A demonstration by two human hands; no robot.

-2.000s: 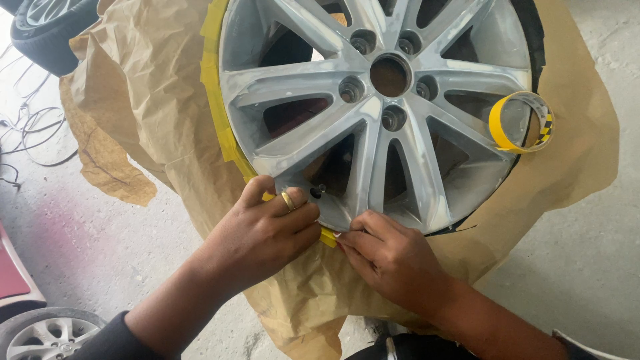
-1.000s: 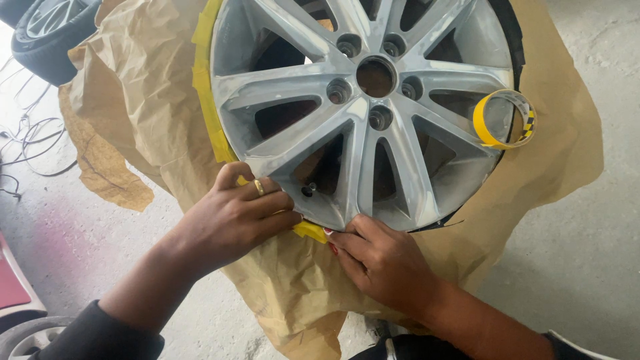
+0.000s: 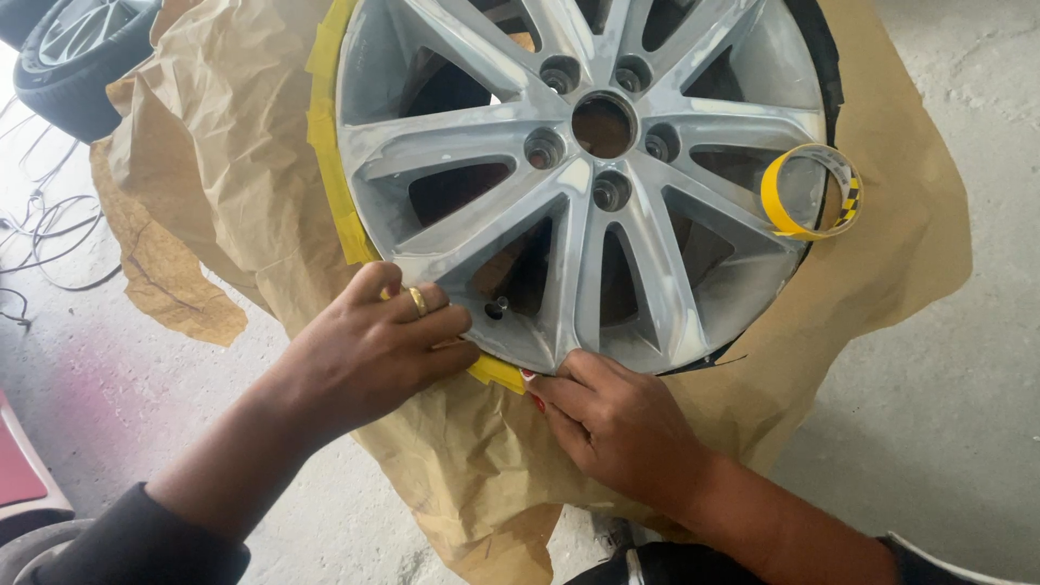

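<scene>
A grey multi-spoke alloy wheel rim (image 3: 573,175) lies face up over brown masking paper (image 3: 244,162). Yellow masking tape (image 3: 329,138) runs along the rim's left edge and down to its lower edge. With a ring on one finger, my left hand (image 3: 390,341) presses at the lower left edge, its fingertips partly hidden. My right hand (image 3: 609,414) pinches the end of the yellow tape at the bottom edge between thumb and finger. A roll of yellow tape (image 3: 780,195) stands on the rim's right side, overlapping the paper.
Another wheel with a tyre (image 3: 81,65) lies at the upper left, near loose cables (image 3: 49,231) on the concrete floor (image 3: 918,406). A pink and white object (image 3: 20,463) is at the left edge, with part of a grey round thing below it. Black tyre edge shows around the rim's right side.
Both hands stay at the rim's lower edge, with the right hand still at the tape end. The view has shifted slightly; the tape roll remains on the right side.
</scene>
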